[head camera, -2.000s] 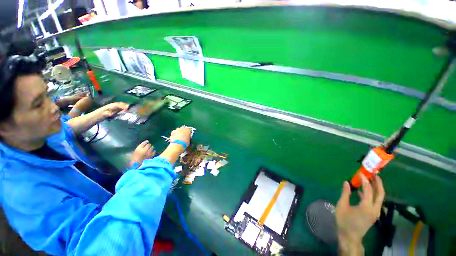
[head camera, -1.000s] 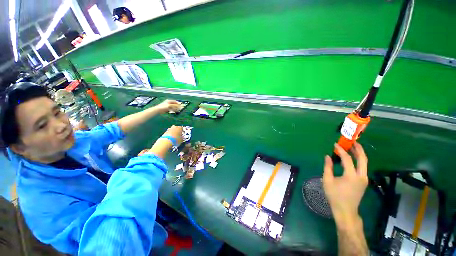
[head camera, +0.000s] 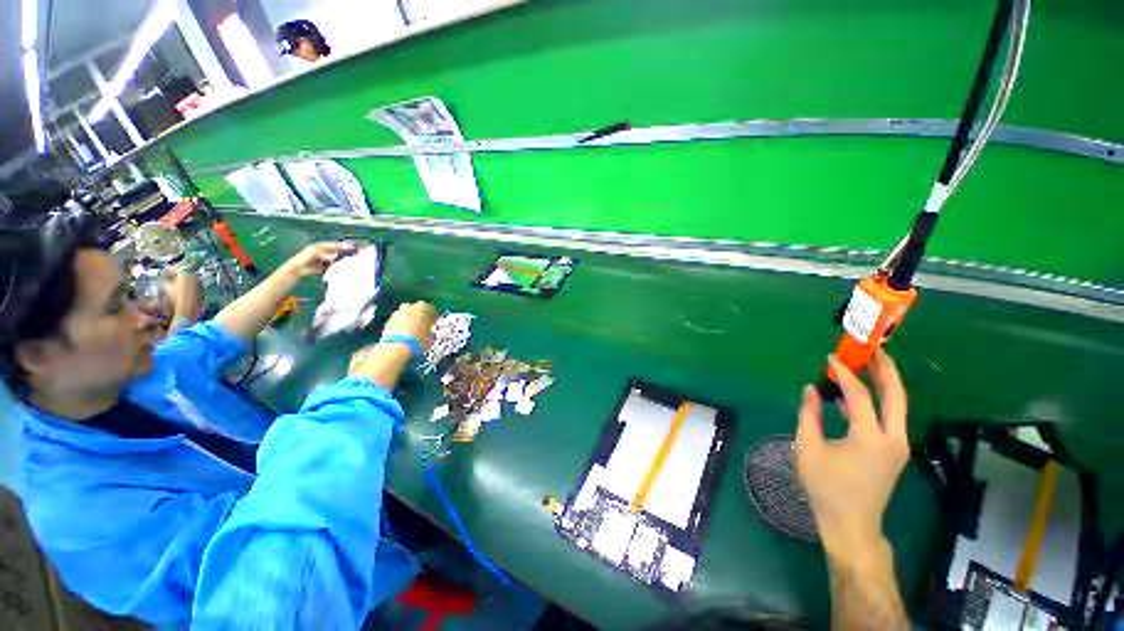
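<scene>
My right hand (head camera: 853, 450) is at the right, its fingertips on the lower part of the orange electric screwdriver (head camera: 873, 318), which hangs from above with its black nose down. The hand partly hides the round grey screw dish (head camera: 781, 483) below it. An opened tablet unit (head camera: 666, 450) lies on the bench left of the dish, with an amber stripe down its silver-white middle, a board at its near end and a short amber tab at its lower left. My left hand is not in view.
A neighbouring worker in a blue smock (head camera: 302, 493) reaches over the bench at left, one hand at a white pile (head camera: 450, 335), the other holding a unit (head camera: 350, 290). Loose flex parts (head camera: 491, 388) lie nearer. A unit (head camera: 528, 274) lies by the green partition. Stacked units (head camera: 1017, 518) stand right.
The view has turned, then steadied. My right hand stays at the screwdriver. The neighbour has drawn a unit back to the left, and the other hand stays near the white pile.
</scene>
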